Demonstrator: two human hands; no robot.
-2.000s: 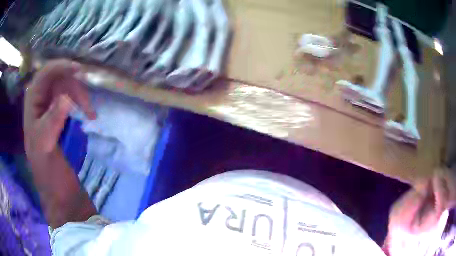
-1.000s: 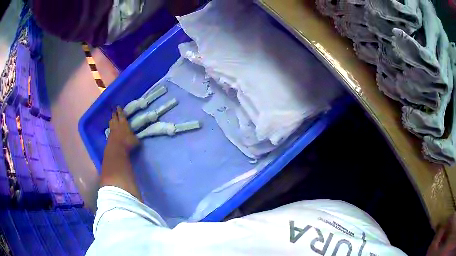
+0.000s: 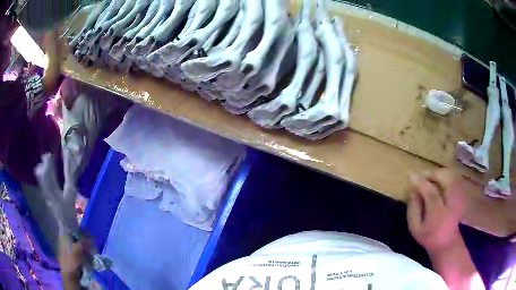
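Blurred moulded legs (image 3: 56, 190) rise from my left hand (image 3: 73, 255) at the lower left, beside the blue crate; I cannot count them. My left hand is closed around them. My right hand (image 3: 435, 207) is over the table's near edge at the right, fingers loosely bent and apart, with nothing visible in it. A row of pale grey legs (image 3: 254, 62) lies side by side on the cardboard (image 3: 385, 73), feet toward me. Two legs, one of them here (image 3: 491, 127), lie apart at the far right.
A small white dish (image 3: 441, 102) stands on stained cardboard. A dark phone (image 3: 474, 73) lies under the separate legs. The blue crate (image 3: 226, 207) below the table holds a crumpled white liner sheet (image 3: 175, 158). Another person in dark clothing (image 3: 25, 122) is at the left.
The view has swung from the crate back to the table. The three legs on the crate floor are gone from there, and my left hand has lifted legs. My right hand is now over the table edge.
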